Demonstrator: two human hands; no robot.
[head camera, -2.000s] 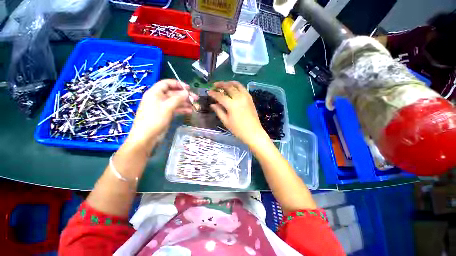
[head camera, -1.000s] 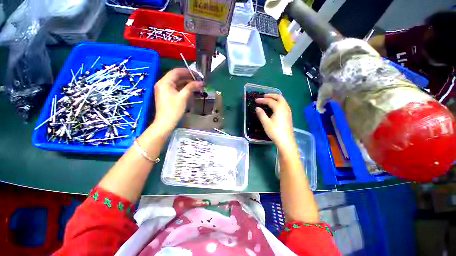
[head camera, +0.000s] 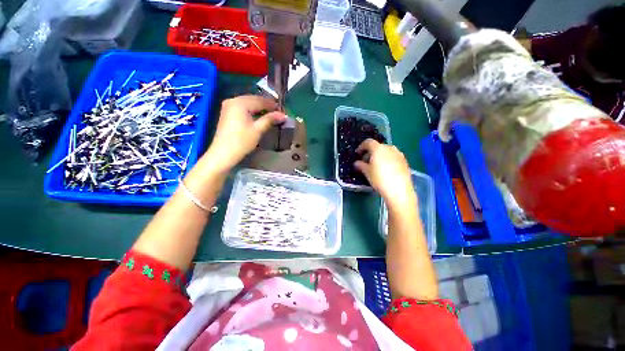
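My left hand (head camera: 243, 128) is at the press, its thumb and forefinger closed together at the steel fixture (head camera: 287, 131), under the ram (head camera: 279, 68). No shaft can be made out between the fingertips. My right hand (head camera: 385, 166) has its fingertips in the clear tub of black rings (head camera: 356, 127); the fingertips are partly hidden, and whether they hold a ring cannot be told. The clear tub of shafts (head camera: 274, 214) stands nearest my body, with pale sticks lying in it.
A blue tray heaped with shafts (head camera: 127, 137) is at left. A red tray (head camera: 223, 41) and an empty clear tub (head camera: 337, 60) stand behind. The press lever with red knob (head camera: 574, 177) hangs at right over a blue file box (head camera: 458, 185). A person (head camera: 582, 55) is at far right.
Two seconds ago both hands were at the press with a shaft. My right hand has moved right into the ring tub and now sits lower in it. My left hand stays at the fixture; the shaft no longer shows.
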